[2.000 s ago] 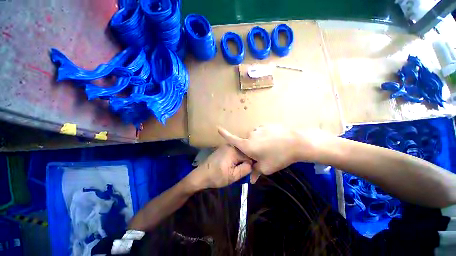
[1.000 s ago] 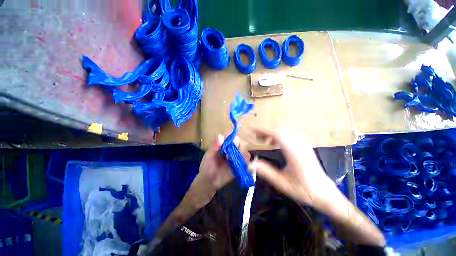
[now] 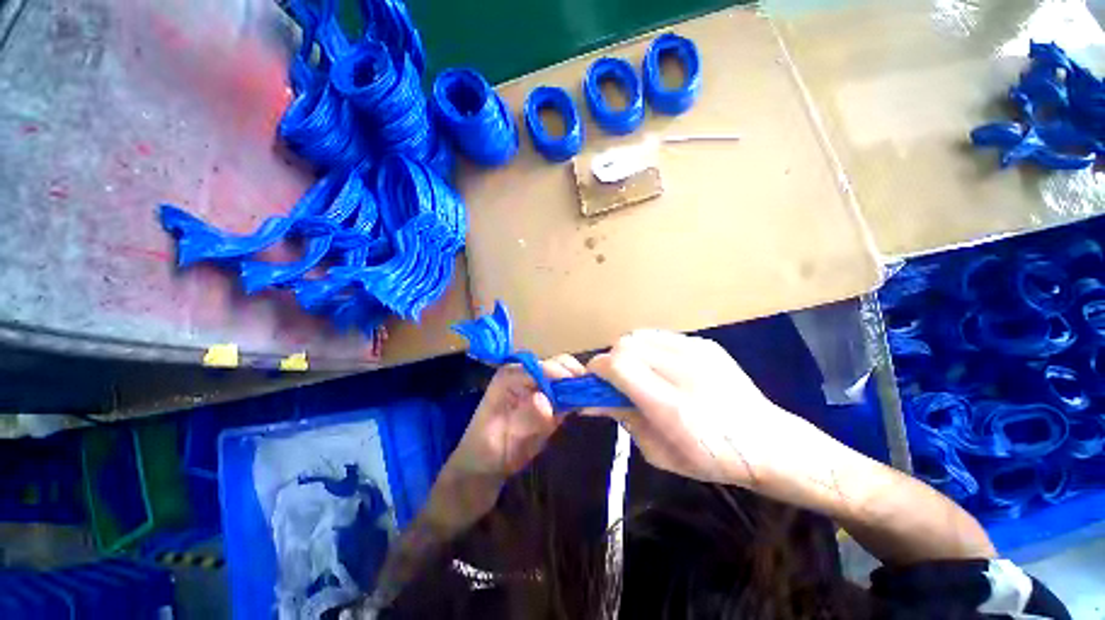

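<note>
My left hand (image 3: pixel 509 418) and my right hand (image 3: pixel 685 406) both grip a blue ring-and-tail piece (image 3: pixel 587 392) just off the bench's front edge. Its flattened loop runs between my hands, and its forked tail sticks up to the left over the cardboard. The loop's right end is hidden by my right hand. Three short blue oval rings stand in a row at the back of the board, one of them this ring (image 3: pixel 554 124). A taller ring stack (image 3: pixel 476 118) stands to their left, beside a nested stack of blue pieces (image 3: pixel 406 236) with fanned tails.
A cardboard pad (image 3: pixel 618 191) with a white patch and a thin stick (image 3: pixel 703 138) lie before the rings. Loose blue strap pieces (image 3: pixel 1045 112) lie far right. A blue crate of rings (image 3: pixel 1012 530) is below right, a scrap crate (image 3: pixel 242 521) below left. A grey box (image 3: pixel 109 158) stands left.
The blue piece has turned from steep to nearly level, and my right hand has closed on its right end. The view has shifted and tilted.
</note>
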